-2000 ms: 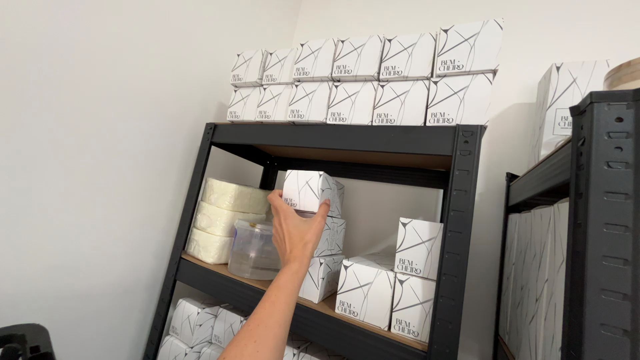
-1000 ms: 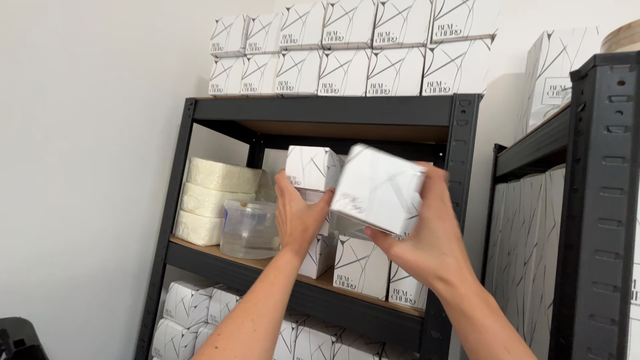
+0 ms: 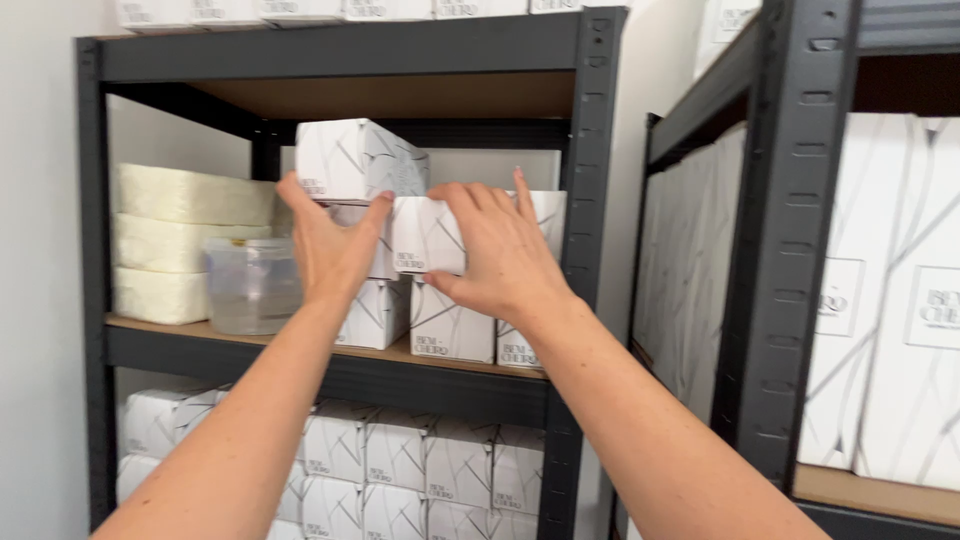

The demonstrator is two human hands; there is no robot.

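My left hand [image 3: 334, 244] grips the lower edge of a white patterned cardboard box [image 3: 334, 161] on top of the left stack, fingers at its left side and thumb at its front corner. Below it, a second box of that stack is partly hidden by the hand. My right hand [image 3: 499, 251] holds another white box [image 3: 427, 236] from above and below, over a box [image 3: 452, 322] standing on the shelf board. That held box lies right beside the left stack; whether it rests on the box beneath, I cannot tell.
Wrapped cream-coloured blocks [image 3: 191, 196] are stacked at the shelf's left, beside a clear plastic tub [image 3: 251, 285]. The black metal shelf beam [image 3: 435, 386] runs below my hands, above rows of boxes [image 3: 394, 450]. A second rack's upright [image 3: 787, 225] stands at right.
My right hand has brought its box from in front of the rack to the place above the lower boxes, right of the left stack. The left hand stays at the stack. The view is closer.
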